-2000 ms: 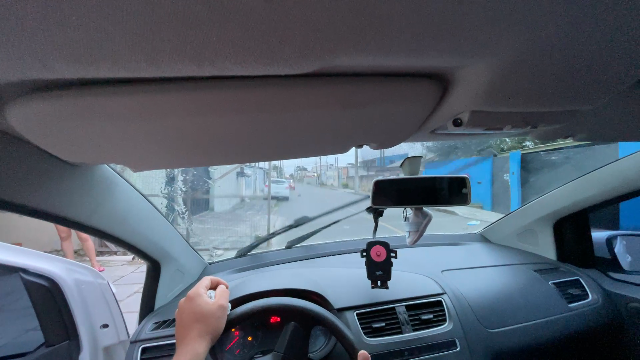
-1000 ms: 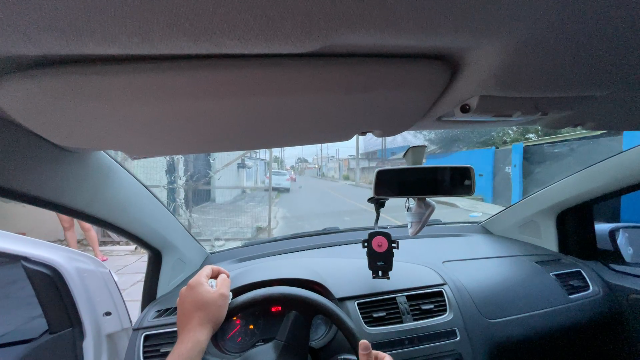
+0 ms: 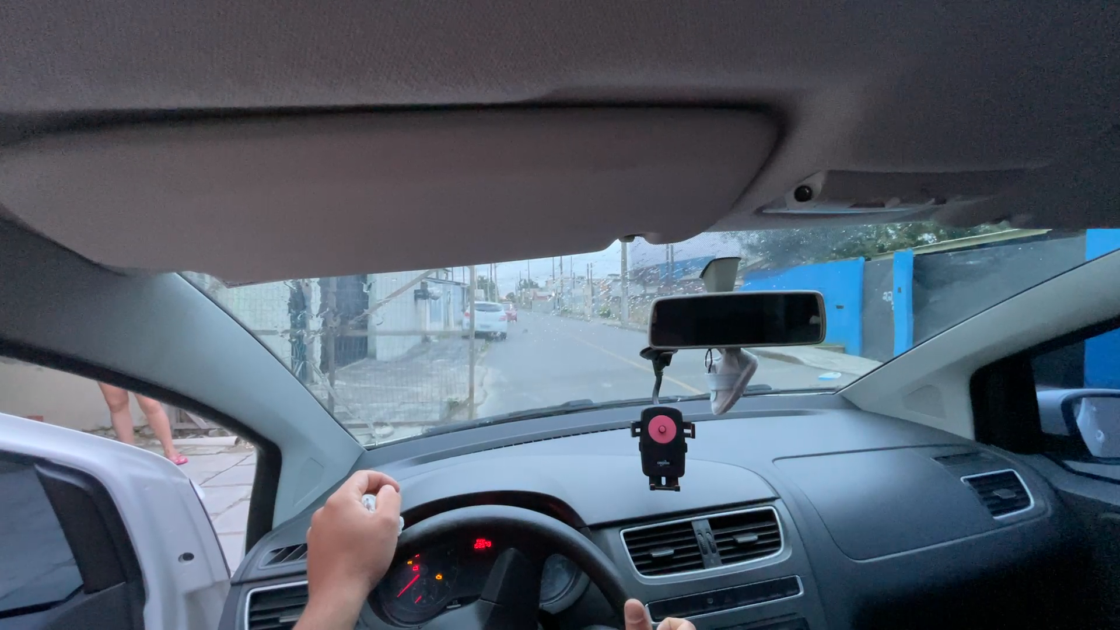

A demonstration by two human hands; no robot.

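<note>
My left hand (image 3: 354, 538) is raised at the upper left of the black steering wheel (image 3: 516, 518), its fingers closed around a small whitish object (image 3: 369, 502) that is mostly hidden; what it is cannot be told. Only the thumb and a fingertip of my right hand (image 3: 652, 618) show at the bottom edge, by the wheel's right side. Behind the wheel, the instrument cluster (image 3: 446, 582) glows with red and amber lights. A black phone holder (image 3: 663, 446) with a pink disc hangs in front of the dashboard (image 3: 700, 477), holding no phone.
Overhead is the folded sun visor (image 3: 394, 188). The rear-view mirror (image 3: 737, 318) has a small shoe-shaped ornament (image 3: 731, 378) below it. At left a white car door (image 3: 149, 516) stands open, with a person's bare legs (image 3: 138, 418) beyond. A parked white car (image 3: 486, 320) shows through the wet windshield.
The wipers, raised across the windshield two seconds ago, now lie down at its base. My left hand stays near the wheel's upper left.
</note>
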